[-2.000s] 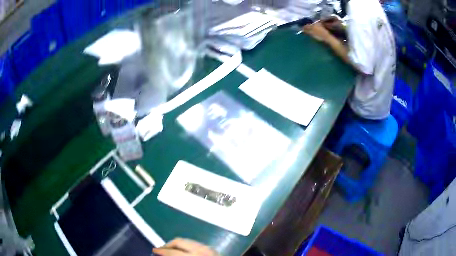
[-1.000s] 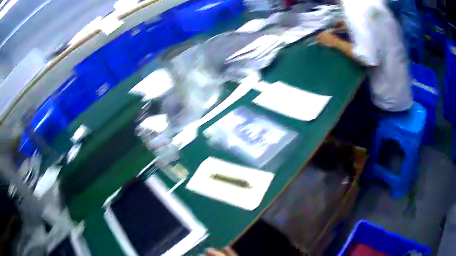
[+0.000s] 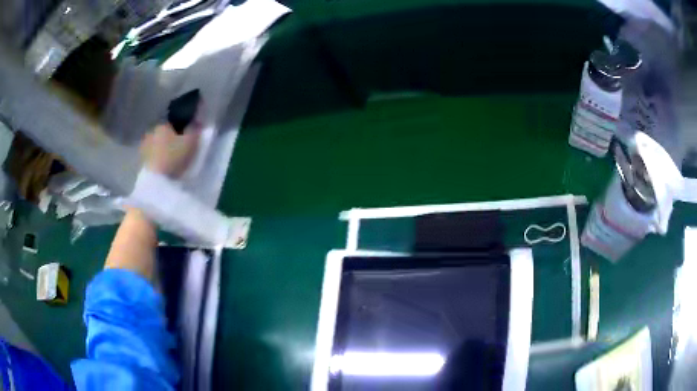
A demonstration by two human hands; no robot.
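Observation:
My left hand (image 3: 172,149), in a blue sleeve, reaches up the left side and holds a small black object (image 3: 183,111) at its fingertips. It is blurred, and a pale bar crosses over its wrist. A glossy black sheet (image 3: 420,305) with a white backing sheet (image 3: 520,305) showing at its sides lies low in the centre, with a lamp reflection on it. A white tape frame (image 3: 458,208) surrounds its upper part, with a dark block (image 3: 457,231) at the top. My right hand is not in view.
Two labelled bottles (image 3: 596,107) stand at the right, one with white tissue (image 3: 663,176). A white loop (image 3: 545,233) and pale stick (image 3: 593,304) lie nearby. A white card (image 3: 619,366) is lower right. The pale stand bar (image 3: 179,208) and yellow-black box (image 3: 53,283) are left.
The view has swung left and closer to the black sheet. The hand at the bottom edge earlier is gone there; my left hand now shows at upper left with the black object.

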